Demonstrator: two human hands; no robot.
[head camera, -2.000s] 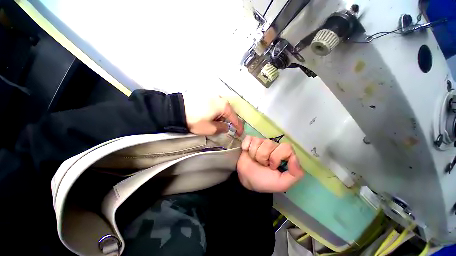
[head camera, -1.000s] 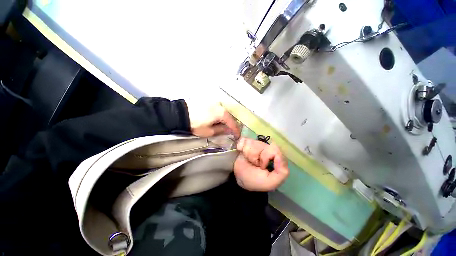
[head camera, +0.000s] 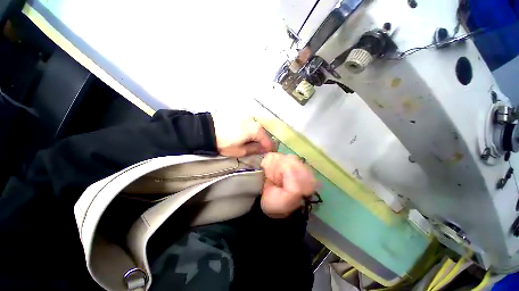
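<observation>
The beige bag (head camera: 213, 196) lies on my lap with its opening facing up. A silver D-ring (head camera: 135, 277) on a short tab shows at the near end of the opening. A dark zipper line (head camera: 196, 174) runs inside. My left hand (head camera: 243, 141) pinches the far end of the bag at the upper edge. My right hand (head camera: 287, 185) is curled at the same end, fingertips against my left fingers, and is blurred. Thin black loops (head camera: 312, 200) stick out beside my right hand. The ring tab at that end is hidden by my fingers. No green handle shows.
A large white sewing machine (head camera: 410, 125) with knobs stands right of my hands. The table edge with pale yellow tape (head camera: 324, 165) and a green surface (head camera: 355, 227) lie just beyond my right hand. Beige bags with yellow strips (head camera: 347, 278) hang at the lower right.
My right hand has moved slightly left and its fingers have turned. The black loops have gone from above the hand to its lower right side. The green bit in the palm no longer shows.
</observation>
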